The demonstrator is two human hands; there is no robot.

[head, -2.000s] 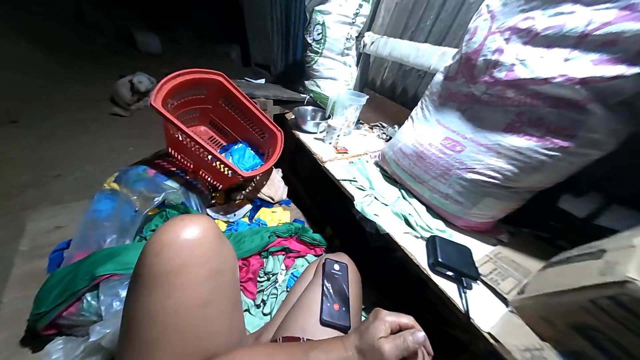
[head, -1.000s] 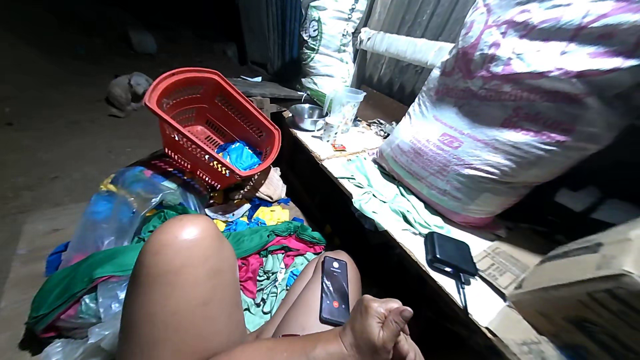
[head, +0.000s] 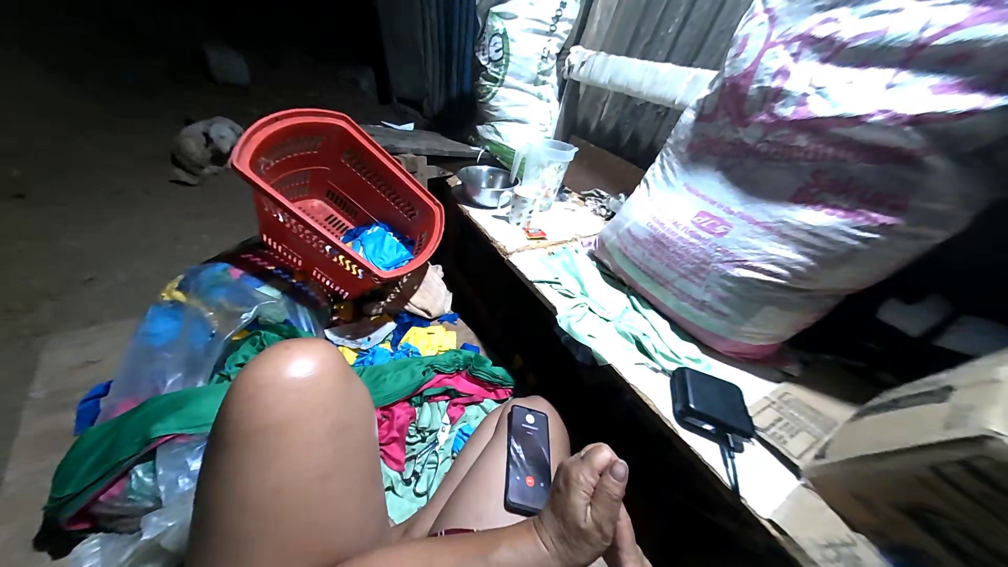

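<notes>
My left hand (head: 587, 504) reaches in from the lower left, fingers curled, over my right thigh. No object shows in it. Part of my right hand (head: 628, 543) appears beneath it at the bottom edge; its fingers are mostly hidden. Just left of the hands, a black smartphone (head: 528, 461) lies on the thigh, its lit screen showing a red round button. Green, pink and mint cloth (head: 429, 433) is spread around and under my legs. A red plastic basket (head: 339, 197) with blue cloth (head: 379, 246) inside stands tilted beyond my knees.
Along the right runs a low ledge (head: 654, 394) bearing mint cloth strips, a black power bank (head: 711, 403) with a cable, a metal bowl (head: 486, 186) and a clear plastic pitcher (head: 545, 169). A large printed sack (head: 756, 181) and a cardboard box (head: 929, 457) stand there. Clear plastic bags (head: 161, 354) lie left.
My left hand has risen from low beside the phone to a more upright pose by its lower end, and its fingers have shifted. The phone stays on the thigh.
</notes>
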